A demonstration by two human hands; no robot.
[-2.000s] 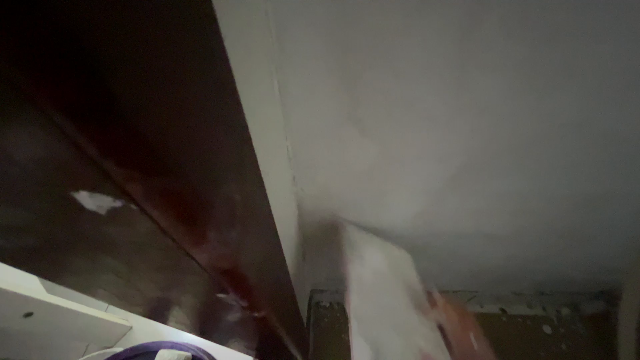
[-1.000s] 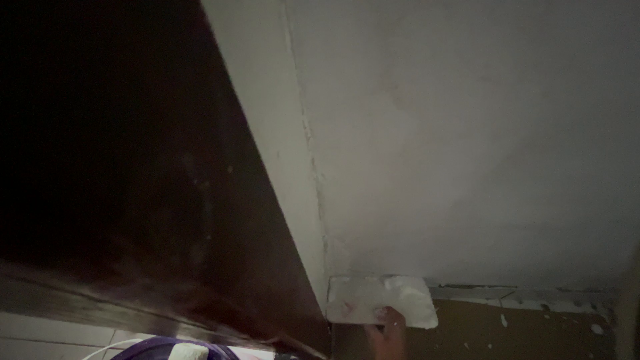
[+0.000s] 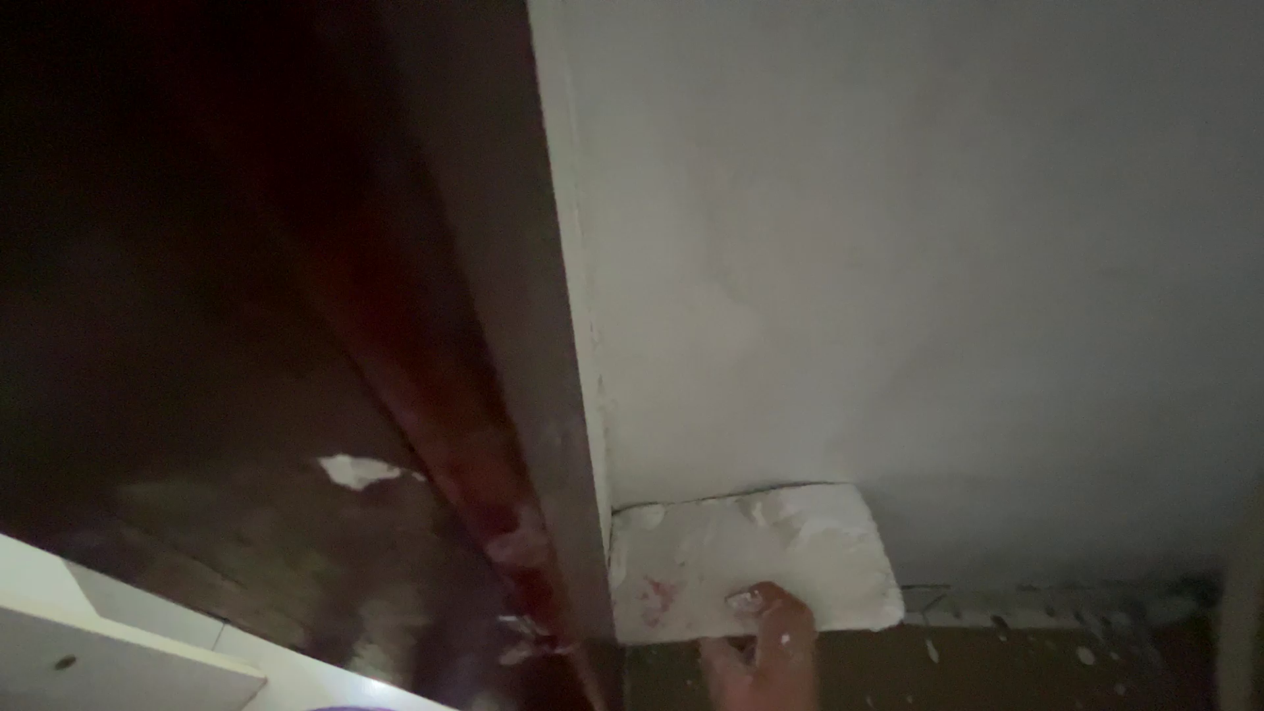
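One hand, apparently my right hand [image 3: 765,652], grips a flat rectangular spreader [image 3: 741,563] near its lower edge. The spreader is coated with white paste and has a small reddish smear at its lower left. Its upper edge lies against the grey-white wall [image 3: 889,247], low down in the corner beside the dark door frame [image 3: 513,296]. White paste spots mark the thumb. My left hand is out of view.
A dark reddish-brown wooden panel [image 3: 247,346] with a white patch [image 3: 360,471] fills the left side. White boards [image 3: 118,652] and a purple rim [image 3: 351,708] lie at lower left. Along the wall's foot runs a paste-spattered brown strip [image 3: 987,667].
Between the earlier frames the spreader turned from steeply slanted to nearly level, low in the corner. It remains in my hand, now with its upper edge along the wall. The view has shifted.
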